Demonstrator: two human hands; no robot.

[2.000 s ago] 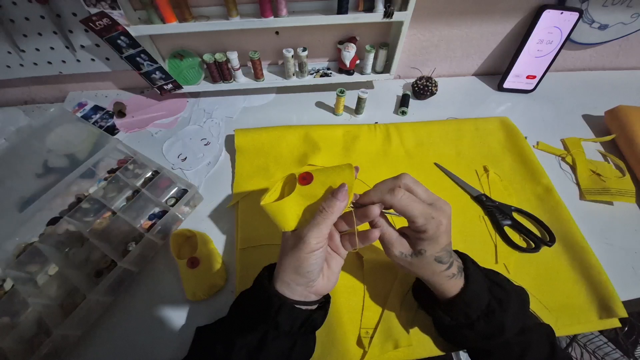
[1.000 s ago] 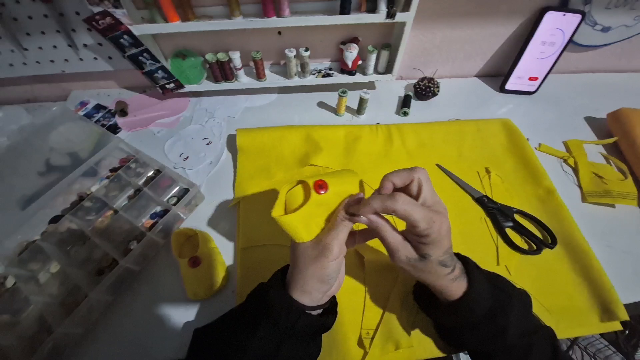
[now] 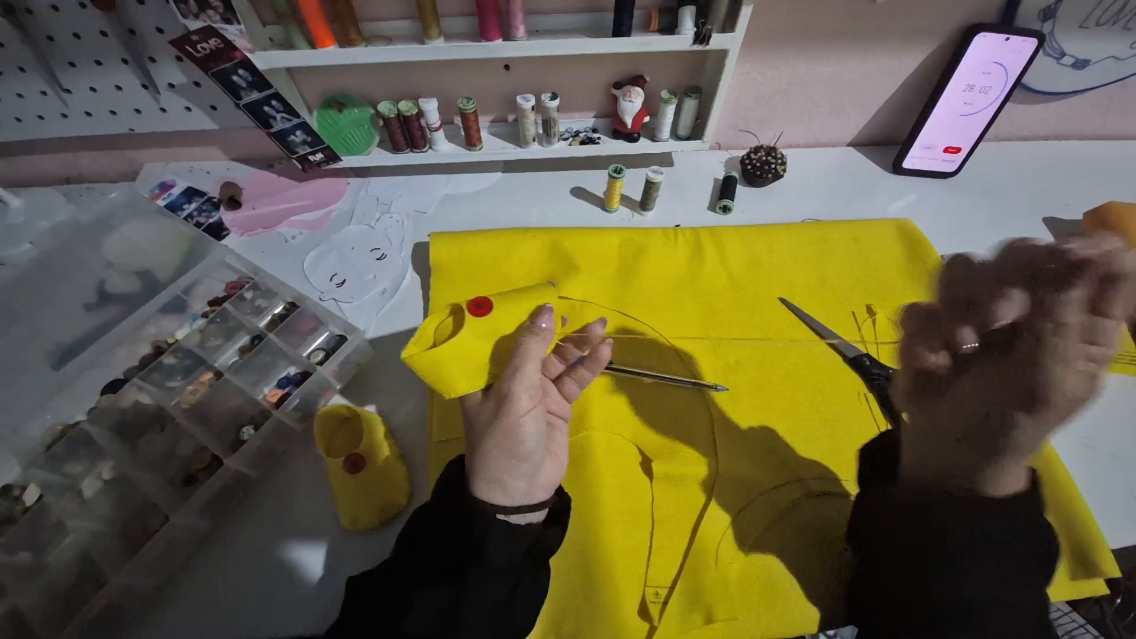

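Note:
My left hand (image 3: 532,417) holds a small yellow felt shoe (image 3: 493,328) with a red button (image 3: 480,306) between thumb and fingers. From the shoe a yellow thread (image 3: 710,338) runs taut to my right hand (image 3: 1003,355), which is raised at the right and blurred; whether a needle is in its fingers cannot be seen. A pen (image 3: 666,377) lies on the yellow felt sheet (image 3: 781,266) beside my left fingertips. A second yellow shoe (image 3: 364,475) with a red button rests on the table at the left. The black-handled scissors (image 3: 834,342) are partly hidden behind my right hand.
A clear compartment box of buttons (image 3: 222,373) fills the left side. Behind the felt stand thread spools (image 3: 614,189), a pincushion (image 3: 763,165) and a phone (image 3: 967,102). A white shelf (image 3: 497,51) with spools is on the wall. Paper patterns (image 3: 355,262) lie at the back left.
My right hand has moved away from the shoe, out to the right, drawing the thread into a long line. The left hand still holds the shoe, and the pen now shows on the felt.

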